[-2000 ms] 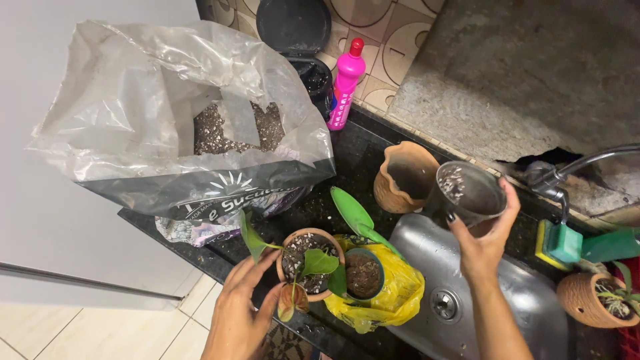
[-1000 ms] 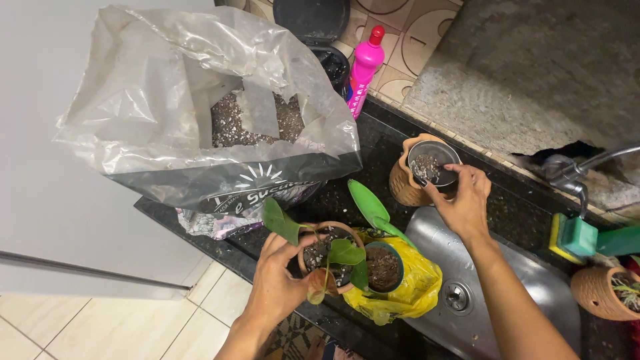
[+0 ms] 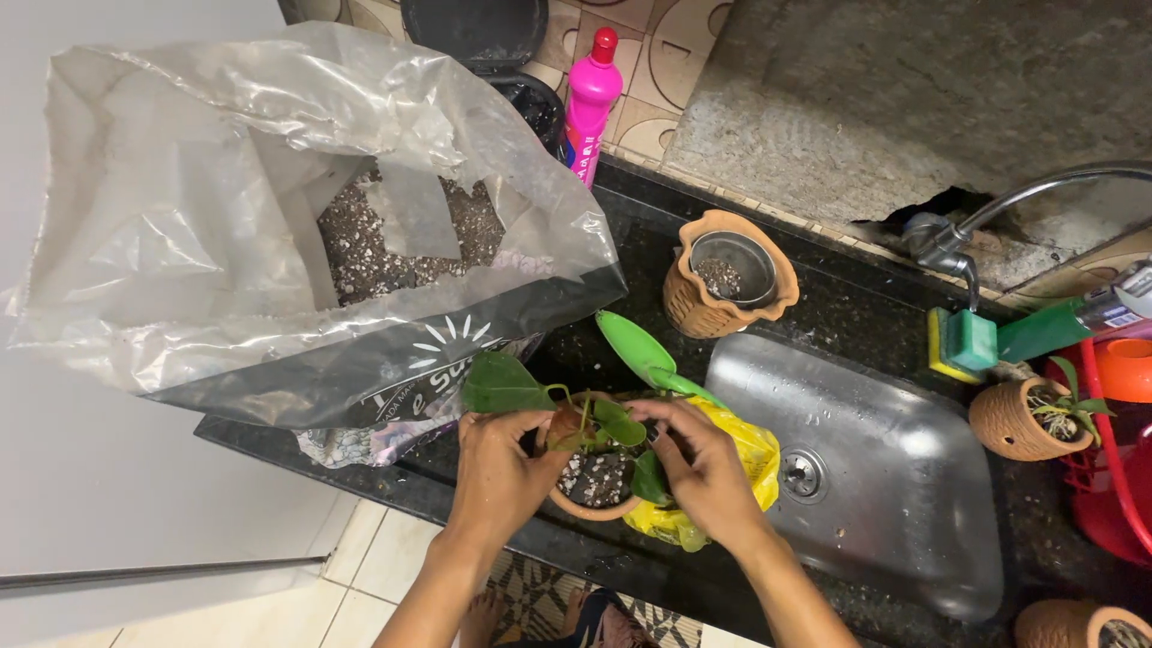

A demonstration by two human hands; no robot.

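Note:
A leafy green plant point(image 3: 619, 423) stands in a terracotta pot point(image 3: 598, 511) with speckled potting mix. My left hand point(image 3: 506, 463) is at the pot's left side, fingers curled in at the stems and rim. From the right, my right hand point(image 3: 702, 459) reaches the leaves, fingertips among them; whether either hand grips a stem is hard to tell. A yellow plastic bag point(image 3: 751, 450) lies beneath and beside my right hand. Behind the plant is a green hand trowel point(image 3: 637, 346). A dark plastic pot point(image 3: 740, 256) with some mix in it rests inside a wavy-rimmed terracotta pot point(image 3: 693, 297).
A large open bag of potting mix point(image 3: 225, 351) stands at the left. The steel sink point(image 3: 886, 504) and its faucet point(image 3: 940, 238) are at the right, with a sponge point(image 3: 967, 342) and a small potted plant point(image 3: 1017, 418) beyond. A pink bottle point(image 3: 591, 99) stands at the back.
My right hand has left the dark plastic pot, which was in its grasp and now rests in the wavy terracotta pot, and has come over to the plant beside my left hand.

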